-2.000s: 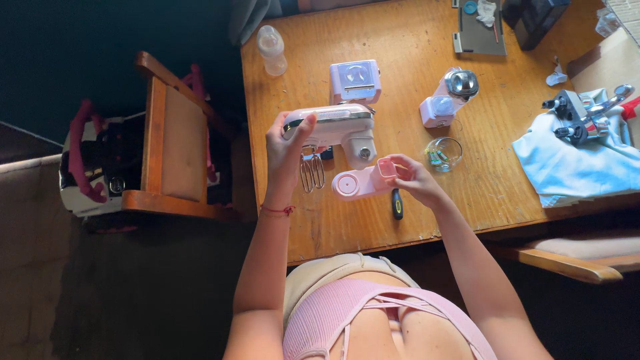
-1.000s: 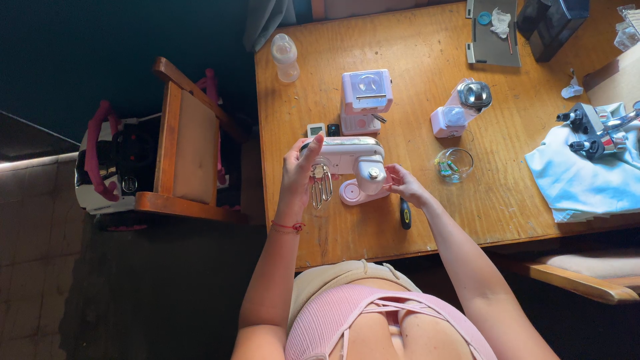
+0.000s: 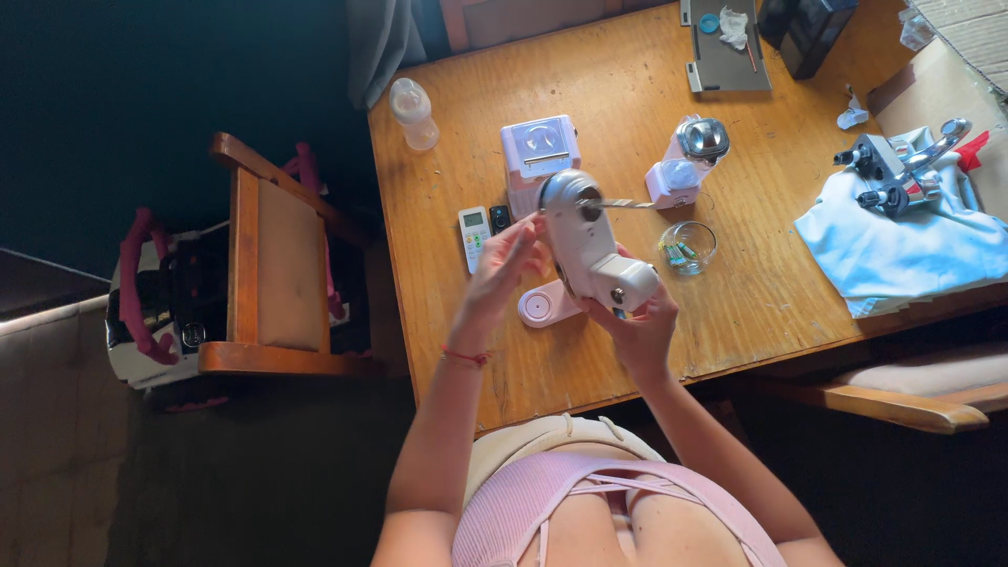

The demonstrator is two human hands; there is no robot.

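Note:
A white toy stand mixer head [image 3: 581, 236] is tilted above the table, its beater [image 3: 626, 204] pointing right. My right hand [image 3: 647, 324] grips its lower, neck end. My left hand [image 3: 512, 260] is beside the silver upper end with fingers apart; whether the fingertips touch it is unclear. Under the mixer lies a pink base [image 3: 543, 305] with a round plate, its right part hidden. Behind stands a pink toy appliance [image 3: 541, 150] with a clear lid. To the right are another pink and silver toy appliance [image 3: 673, 179] and a glass bowl [image 3: 693, 246] holding batteries.
A white remote control [image 3: 474, 236] and a small black device [image 3: 499, 219] lie left of the mixer. A baby bottle [image 3: 414, 114] stands at the far left corner. A chrome faucet [image 3: 906, 172] rests on a light blue cloth [image 3: 890, 252] at right.
The mixer has turned from lying sideways to a steep tilt, with its beater now pointing right. My right hand has gone from beside the base to the mixer's lower end.

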